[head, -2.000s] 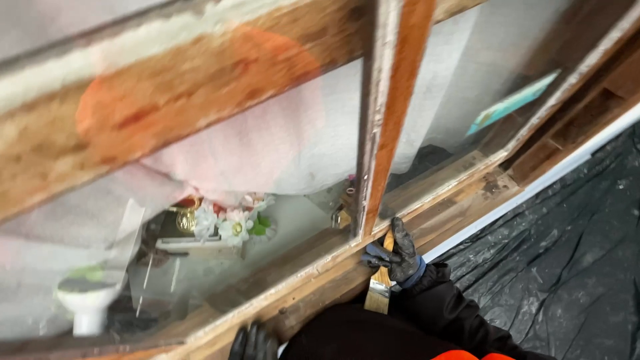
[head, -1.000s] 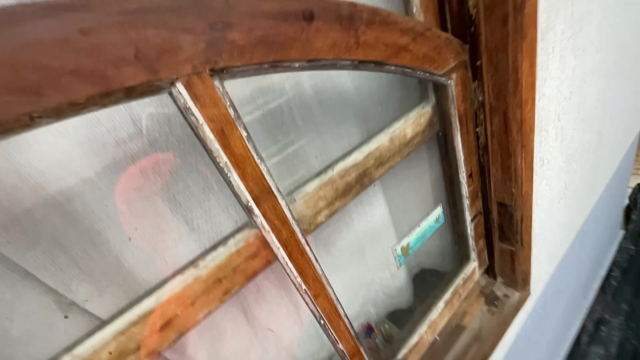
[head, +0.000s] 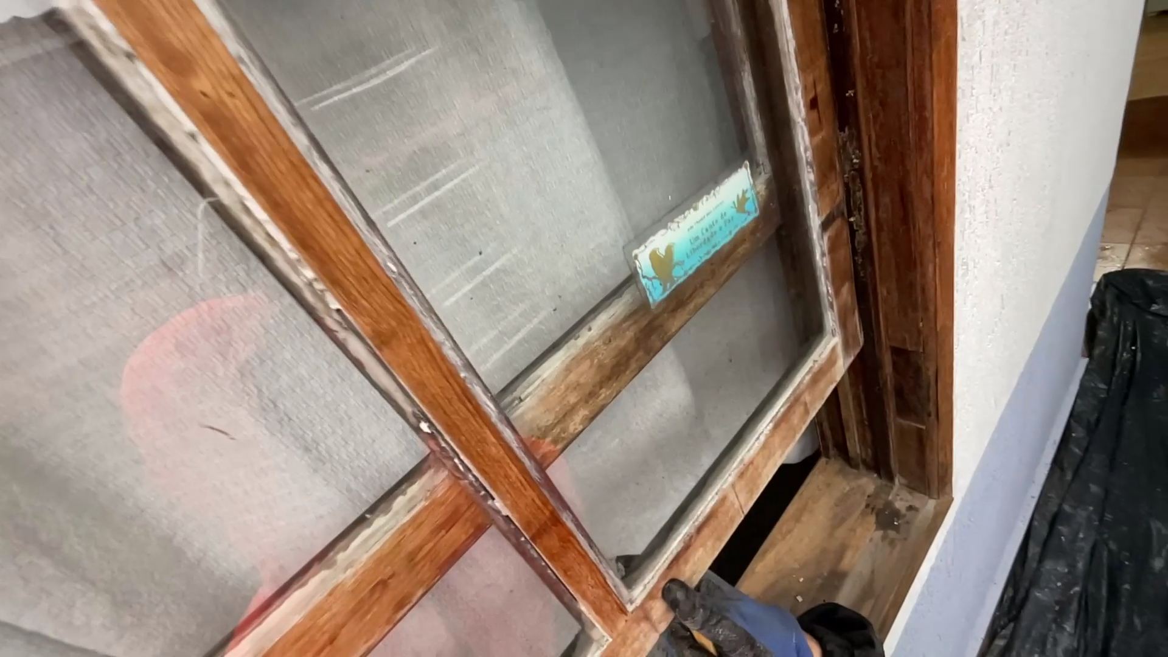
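Observation:
My right hand, in a black glove with a blue cuff, is at the bottom edge of the view. Its fingers lie against the bottom rail of a wooden window sash. A small piece of the yellow-orange handle of a paintbrush shows between the fingers; the rest is hidden. A brown wooden glazing bar slants down to that rail, with rough pale edges along the glass. Behind the glass are a wooden crosspiece and a blue-green sticker with writing. My left hand is out of view.
A dark gap separates the sash's bottom rail from the wooden sill. The brown window frame stands at the right, beside a white and blue wall. Black plastic sheeting lies beyond it. Pale fabric shows through the glass.
The view has swung a lot. The sash now stands apart from the sill at its lower right, where two seconds ago it sat along it. My left hand, seen then at the bottom, has left the view.

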